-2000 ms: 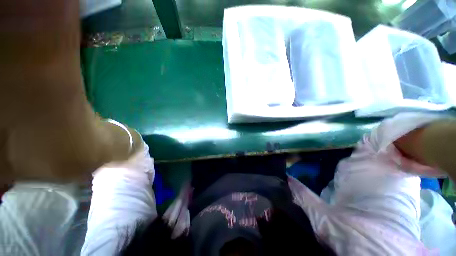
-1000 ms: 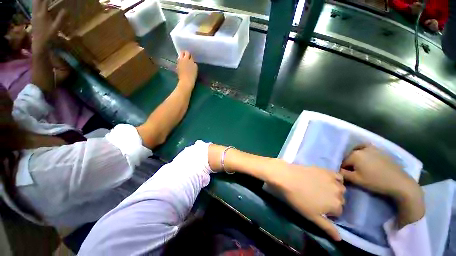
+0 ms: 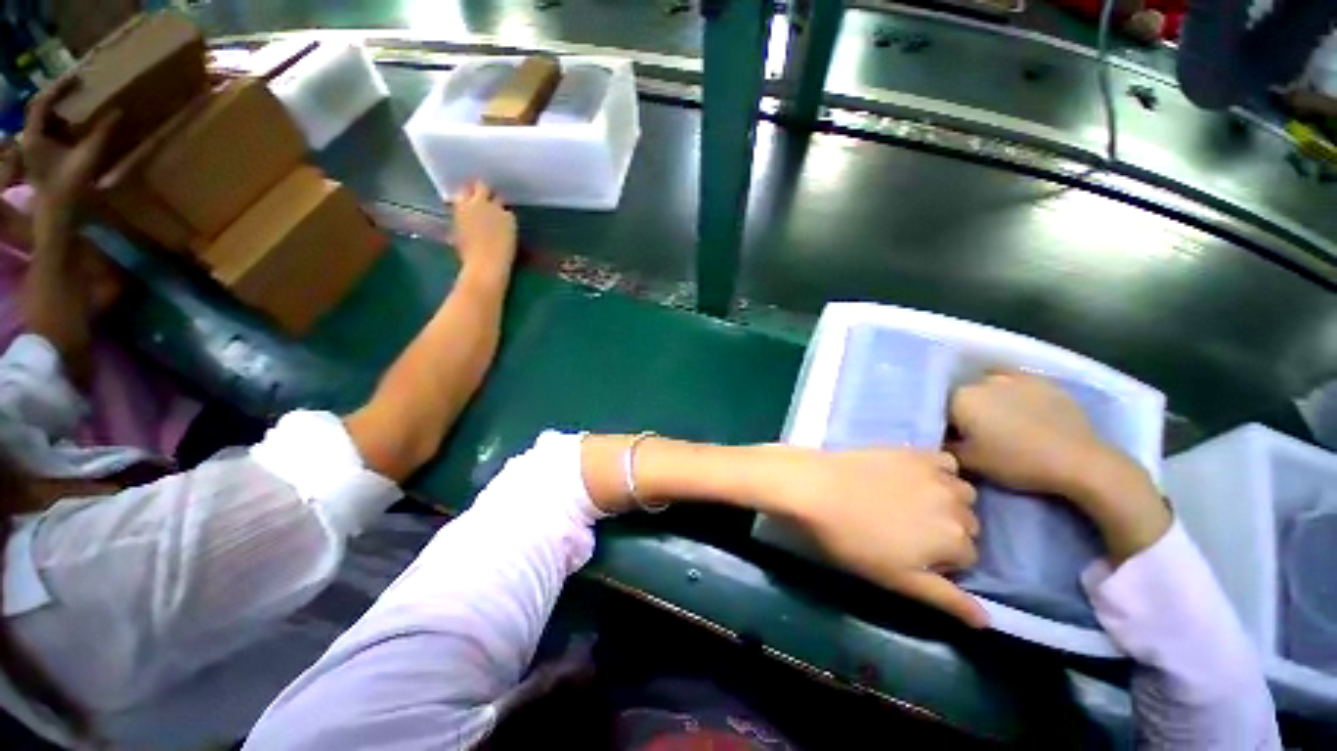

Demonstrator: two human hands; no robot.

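A white foam box (image 3: 1139, 440) stands on the green bench in front of me, with two bagged units side by side in it. My left hand (image 3: 890, 517) lies over the near left part of the box, fingers curled at the gap between the units, thumb pointing toward the near rim. My right hand (image 3: 1029, 436) is over the units from the right, fingers bent down at the same gap. The fingertips of both hands are partly hidden, so I cannot tell whether they grip the bag (image 3: 887, 385).
A second foam box (image 3: 1205, 473) stands close at right. A neighbour's hand (image 3: 484, 231) touches another foam box (image 3: 528, 165) carrying a small carton (image 3: 522, 91). Stacked cartons (image 3: 288, 242) are at far left. A green upright (image 3: 726, 162) rises beyond the bench.
Since one second ago, the view has shifted right, and both hands remain over the box in nearly the same pose. Two seconds ago they were away from it. The neighbour's other hand is now at the stacked cartons.
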